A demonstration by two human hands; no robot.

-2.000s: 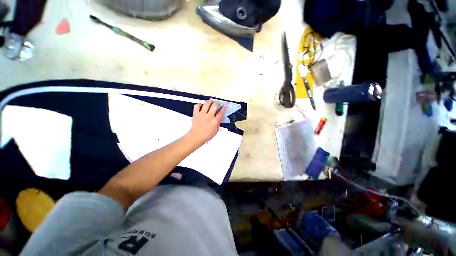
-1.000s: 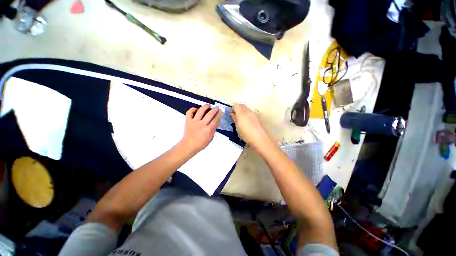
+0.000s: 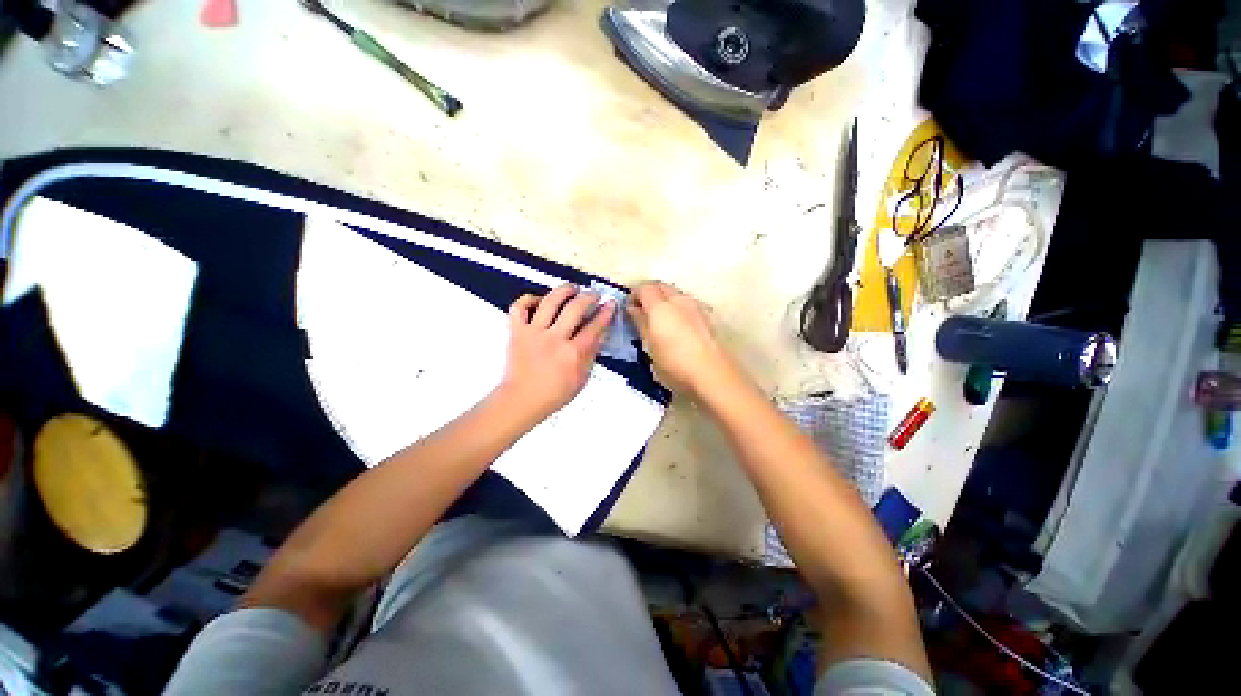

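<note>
A dark jacket front panel lies flat on the pale table. A narrow white stay tape follows its curved far edge. A large white interlining piece lies on it, and a second white piece lies at the left. My left hand rests with fingertips on the grey-blue patch at the tape's right end. My right hand is at the panel's right edge, fingertips pinched together at the patch. A needle or thread between the fingers is too small to tell.
An iron stands at the back, with dark shears to its right. Thread snips lie on a yellow item, near a dark cylinder and a red tube. A green-handled tool lies at the back left. A yellow stool is at lower left.
My right hand has come into view and moved to the patch beside my left hand. The left hand stays at the patch. The camera view has shifted.
</note>
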